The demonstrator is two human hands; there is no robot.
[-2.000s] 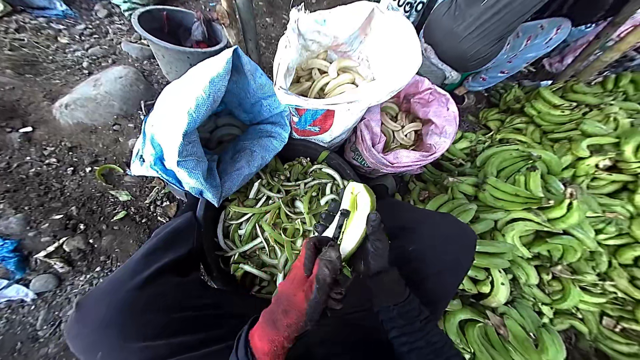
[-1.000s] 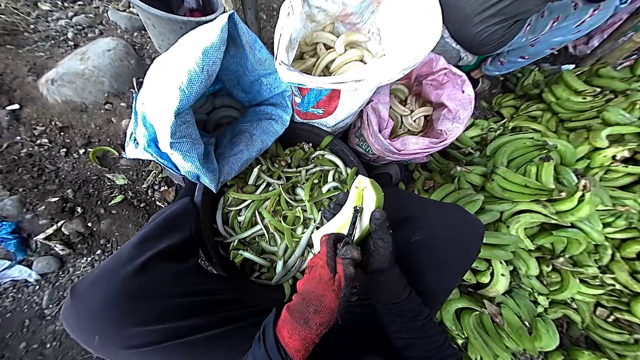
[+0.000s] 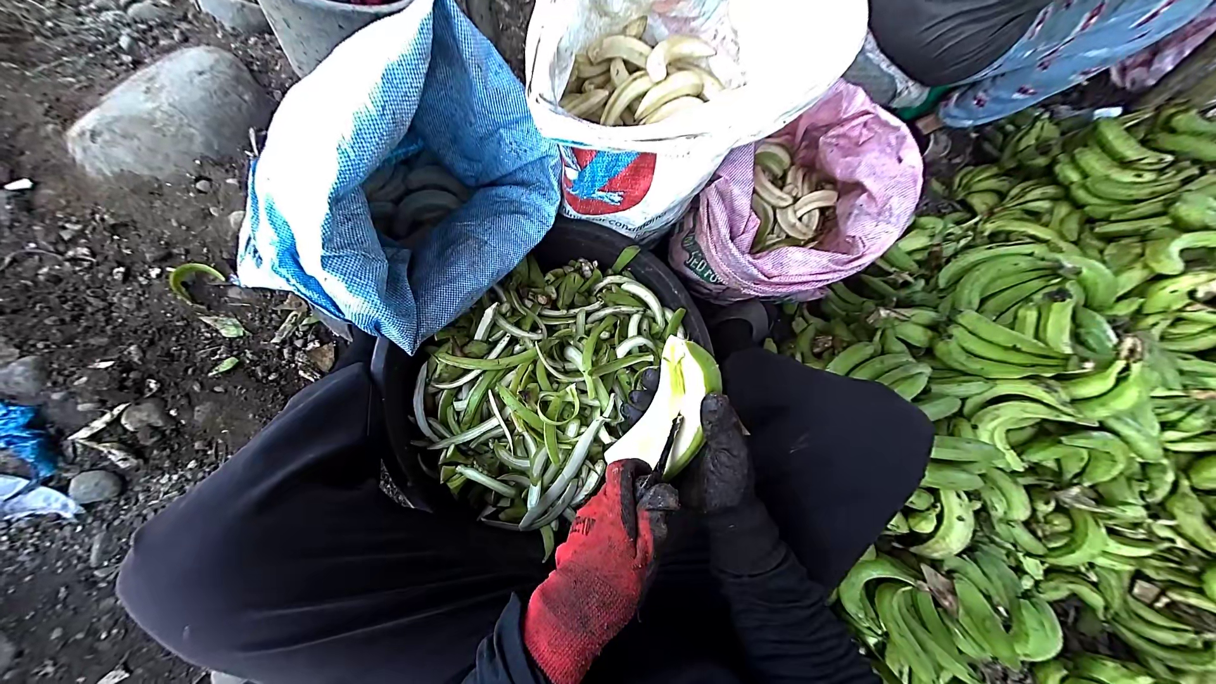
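Observation:
My left hand (image 3: 603, 560), in a red glove with dark, dirty fingers, grips a small dark knife (image 3: 667, 448). Its blade lies against the pale flesh of a partly peeled green banana (image 3: 679, 394), which still has green skin along its right side. My right hand (image 3: 727, 465), in a black glove, holds this banana from behind and from the right; dark fingertips show at its left edge. Both hands are over my lap, at the right rim of a black tub (image 3: 394, 408) full of green and whitish peel strips (image 3: 532, 380). The knife's handle is mostly hidden.
Behind the tub stand a blue woven sack (image 3: 332, 190), a white sack (image 3: 798, 57) and a pink sack (image 3: 883, 180), all holding peeled bananas. Green bananas (image 3: 1026, 380) are heaped on the right. A rock (image 3: 171, 109) and grey bucket (image 3: 313, 33) lie beyond; a person's clothed legs (image 3: 1064, 57) show top right.
The banana shows more pale flesh than two seconds ago. The knife has moved from its upper left side to its lower middle. Both hands keep hold.

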